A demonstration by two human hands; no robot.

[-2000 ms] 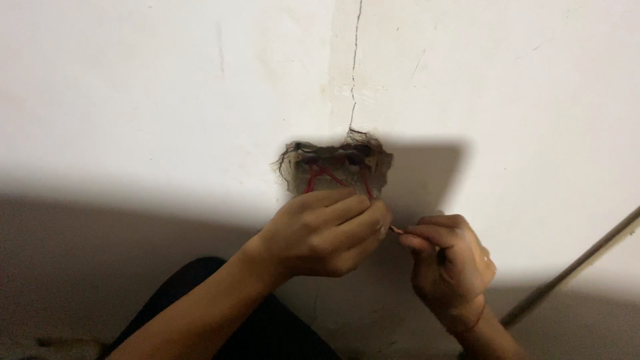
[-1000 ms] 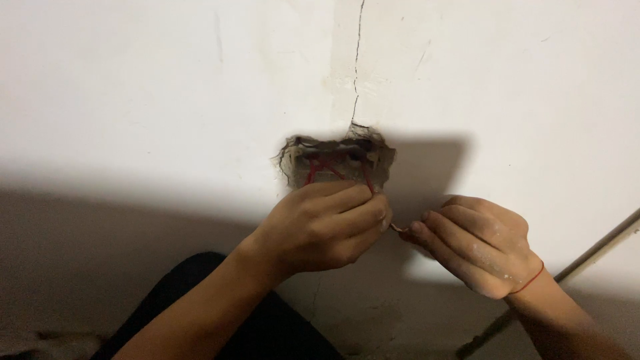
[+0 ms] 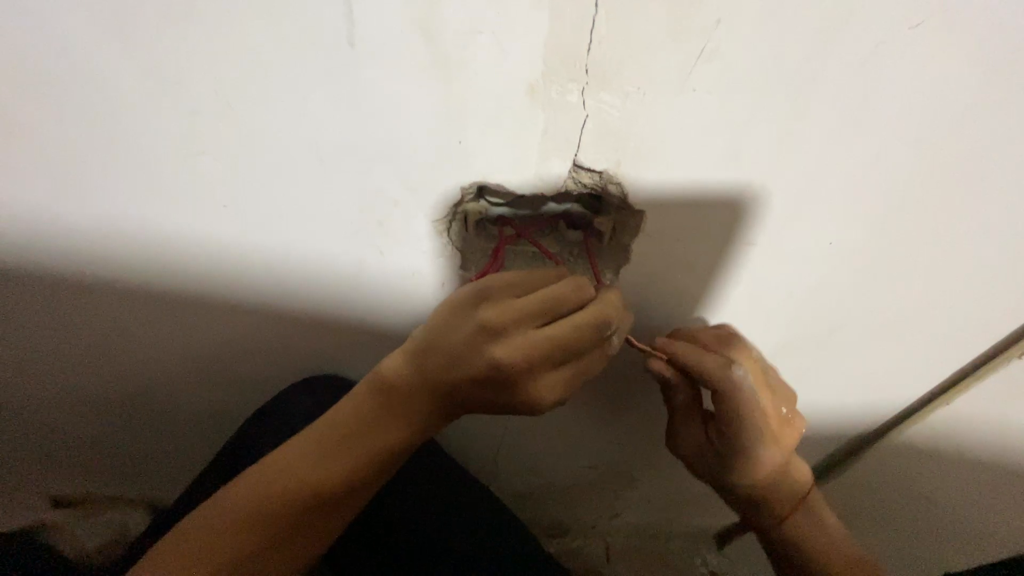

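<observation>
Red electrical wires (image 3: pixel 534 242) come out of a rough-edged hole (image 3: pixel 632 240) broken into a white wall. Just below the hole, my left hand (image 3: pixel 532 344) is closed on the wires and covers where they run. A short length of bare, twisted copper wire (image 3: pixel 642 347) sticks out to the right from its fingertips. My right hand (image 3: pixel 728 400), lower and to the right, pinches the far end of that copper between thumb and forefinger. A thin red string circles the right wrist.
A crack (image 3: pixel 588 80) runs up the wall (image 3: pixel 280 144) from the hole. A long thin rod or pipe (image 3: pixel 920 404) slants behind my right wrist. My dark-clothed knee (image 3: pixel 316 400) is beneath my left forearm. Shadow covers the lower wall.
My right hand has turned between frames, its fingers staying at the wire end. My left hand has stayed below the hole, holding the wires.
</observation>
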